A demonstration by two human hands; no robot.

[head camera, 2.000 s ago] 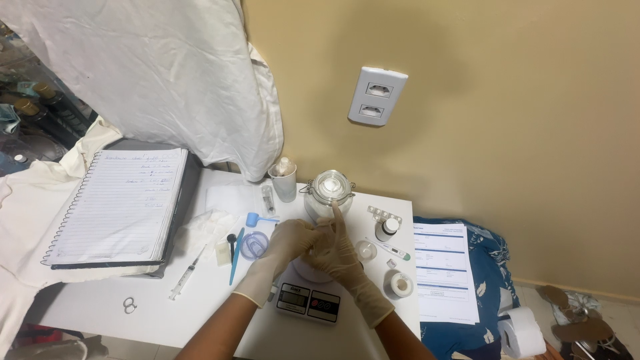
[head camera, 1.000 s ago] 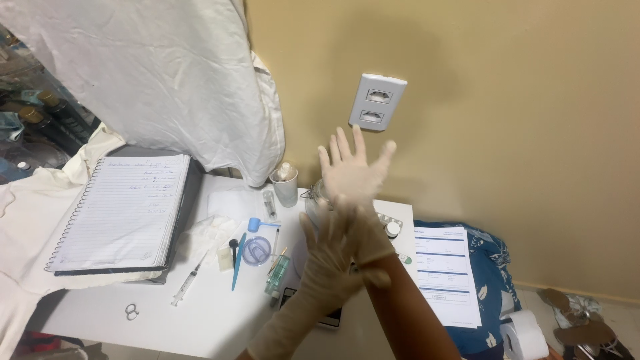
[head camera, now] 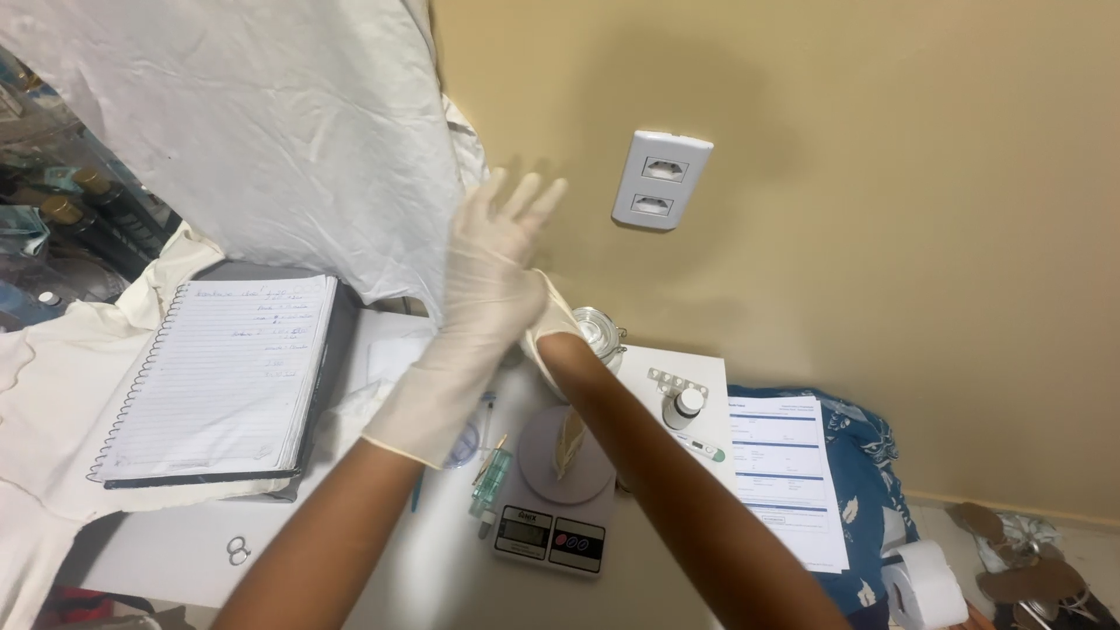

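Observation:
My left hand (head camera: 499,254), in a pale glove with a long cuff, is raised before the wall with its fingers apart. Against its palm side lies my right hand (head camera: 549,319), also gloved and slightly blurred; its fingers are mostly hidden, and its loose cuff gapes at the wrist. Below them, a digital kitchen scale (head camera: 564,499) carries a slim beige item that I cannot identify. Just behind my right wrist stands a clip-top glass jar (head camera: 598,332). Left of the scale lies a green transparent tube (head camera: 490,481), partly beside a clear round item (head camera: 464,444).
A handwritten spiral notebook (head camera: 219,376) lies at left, with small scissors (head camera: 238,550) nearer me. Right of the scale are a blister pack (head camera: 678,382), a capped bottle (head camera: 683,408) and a digital thermometer (head camera: 700,447). Printed sheets (head camera: 783,481) rest on blue cloth (head camera: 862,464).
Both gloved hands were low over the scale two seconds ago, then rose apart in front of the wall. Now they meet, with the left fingers pointing up and the right hand lower than before.

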